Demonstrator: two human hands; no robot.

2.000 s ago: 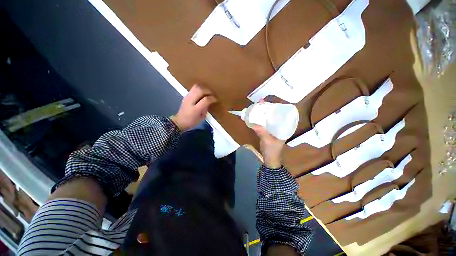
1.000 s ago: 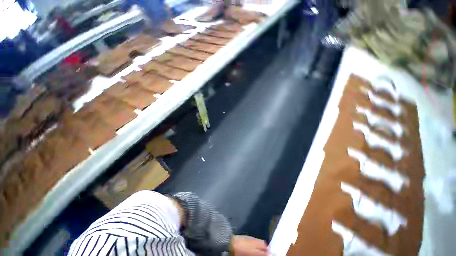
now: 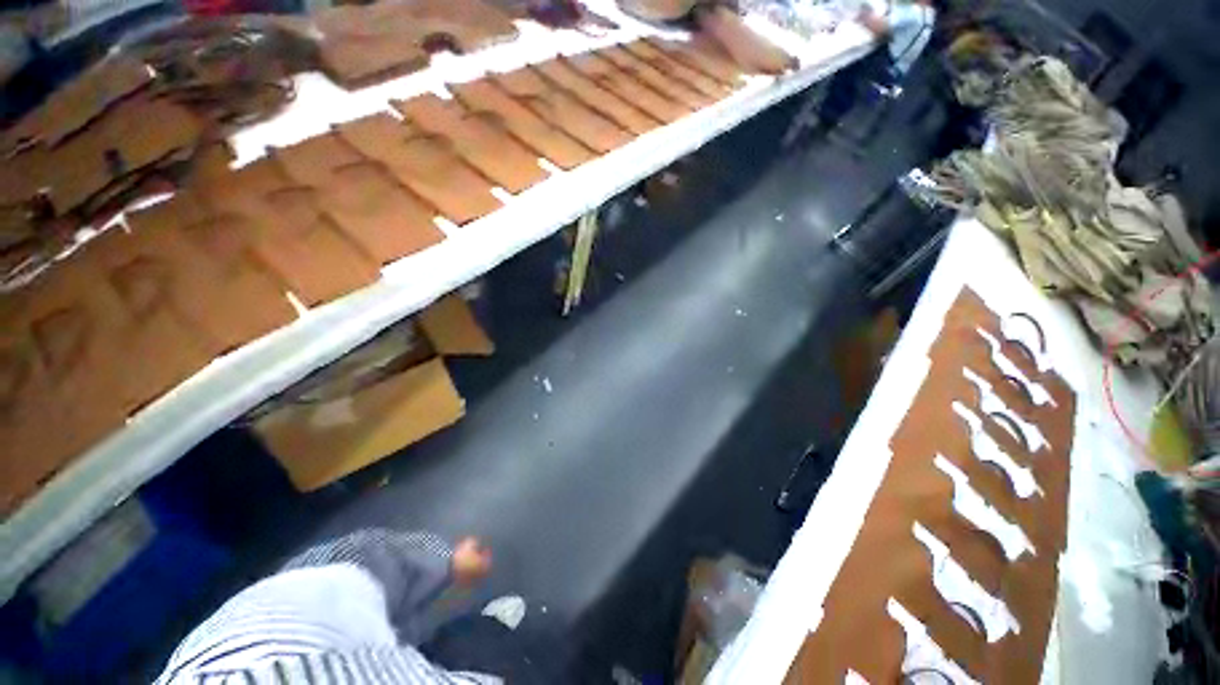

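Observation:
Brown bag panels [image 3: 863,586] lie overlapped in a row on the right-hand table. White stepped pieces [image 3: 985,506] sit on them, with thin brown handle loops [image 3: 1028,327] beside several. A white strip [image 3: 827,519] runs under the panels' left edge. My left hand [image 3: 468,561] is small and blurred at the lower left, at the end of a checked sleeve cover over a striped sleeve. It is over the dark floor, away from the panels; its fingers are unclear. My right hand and the glue bottle are not in view.
A second long table [image 3: 234,368] at the left bears many overlapped brown panels [image 3: 401,158]. A cardboard box [image 3: 368,431] and a blue bin [image 3: 127,589] are below it. A beige pile [image 3: 1057,174] stands beyond the right table. A person [image 3: 907,38] is far off.
The view has swung up and left from the close panels to the aisle and far table. My right hand and the bottle have left view. My left hand is now away from the table edge.

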